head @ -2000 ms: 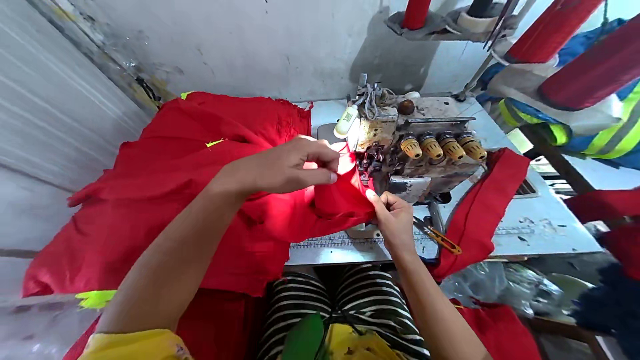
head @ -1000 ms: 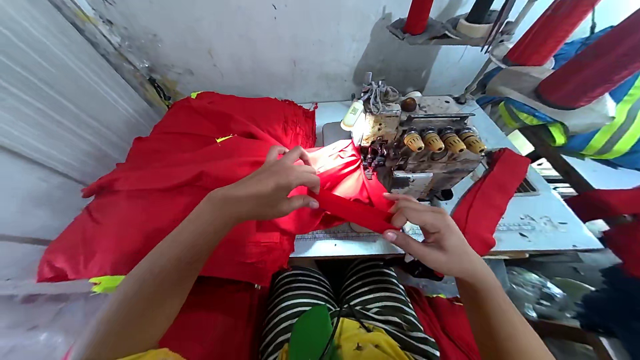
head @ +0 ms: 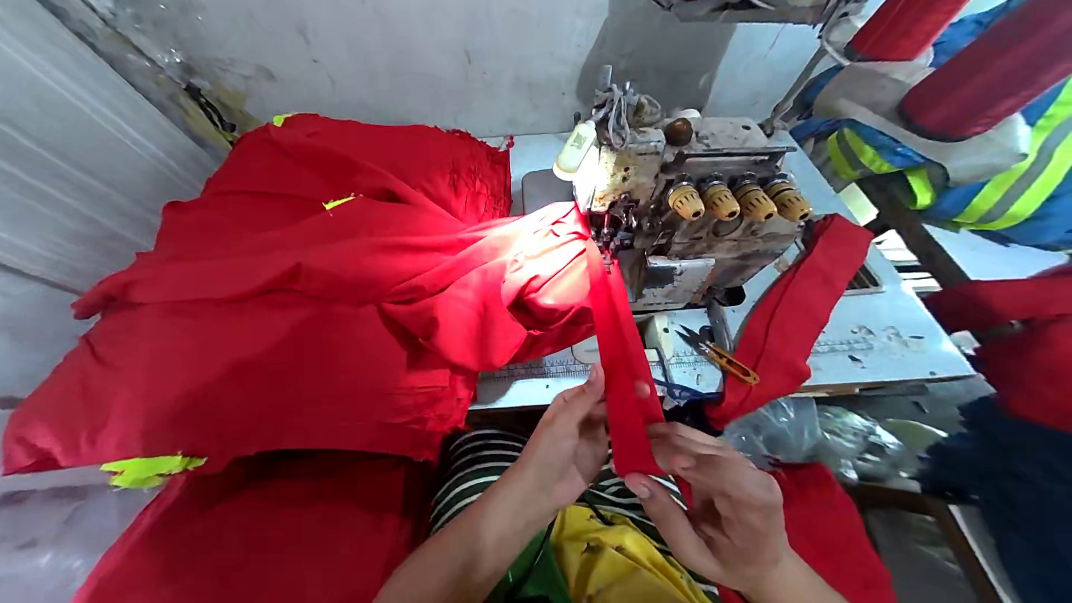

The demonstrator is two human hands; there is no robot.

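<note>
A folded red fabric strip runs from the needle area of an overlock sewing machine down over the table's front edge. My right hand pinches its lower end between thumb and fingers. My left hand is beside the strip's left edge, palm turned toward it, thumb up; whether it grips the strip is not clear. A large red fabric piece lies gathered to the left, reaching up to the lit presser foot area.
Thread snips with an orange handle lie right of the strip. Another red fabric band drapes over the table. Red thread cones stand at upper right. Plastic bags lie below the table edge. A wall rises behind.
Both hands have moved down toward my lap. The strip, held slanting across in front of the machine a second ago, now hangs lengthwise toward me. My left hand has left the large red fabric.
</note>
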